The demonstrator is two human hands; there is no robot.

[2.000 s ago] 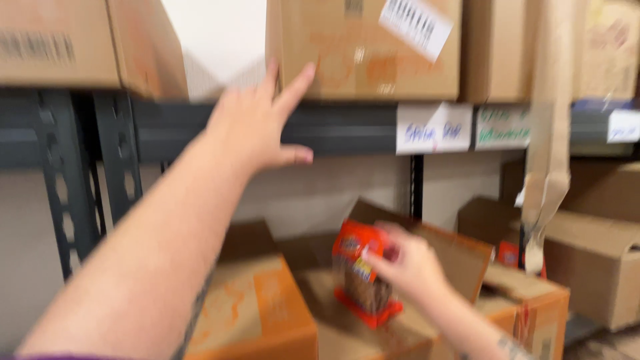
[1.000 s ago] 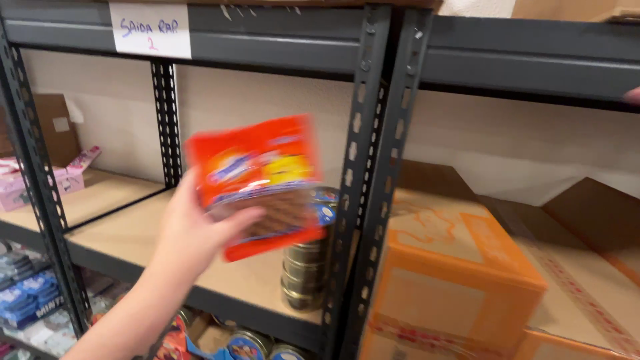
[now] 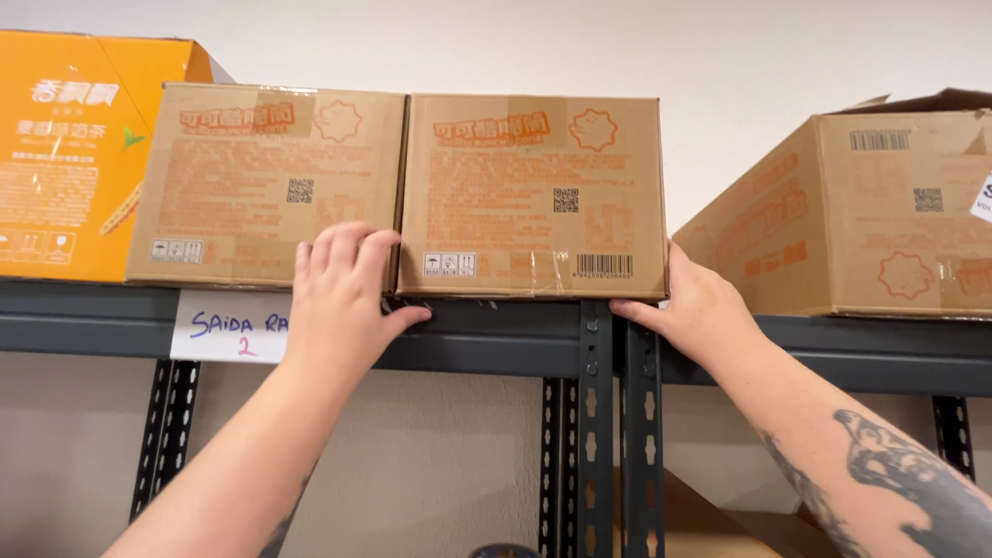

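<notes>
Two brown cardboard cartons with orange print stand side by side on the top shelf: the left carton (image 3: pixel 232 178) and the right carton (image 3: pixel 496 186). My left hand (image 3: pixel 349 287) is at the gap between them, its fingers on the left carton's front and at the seam, its thumb below the right carton's lower edge. My right hand (image 3: pixel 690 302) is at the right carton's lower right corner, fingers along its side and thumb under the bottom edge. The right carton is between my two hands. The red packet is not in view.
An orange carton (image 3: pixel 70 163) stands left of the brown ones. Farther right is another brown carton (image 3: pixel 907 209), turned at an angle. The dark metal shelf beam (image 3: pixel 480 337) bears a handwritten paper sign (image 3: pixel 229 329). Perforated uprights (image 3: pixel 642 449) stand below, with cardboard (image 3: pixel 674 519) behind them.
The view has swung up to the top shelf. The red packet, in a hand one second ago, is out of sight. Both hands are now at the right brown carton.
</notes>
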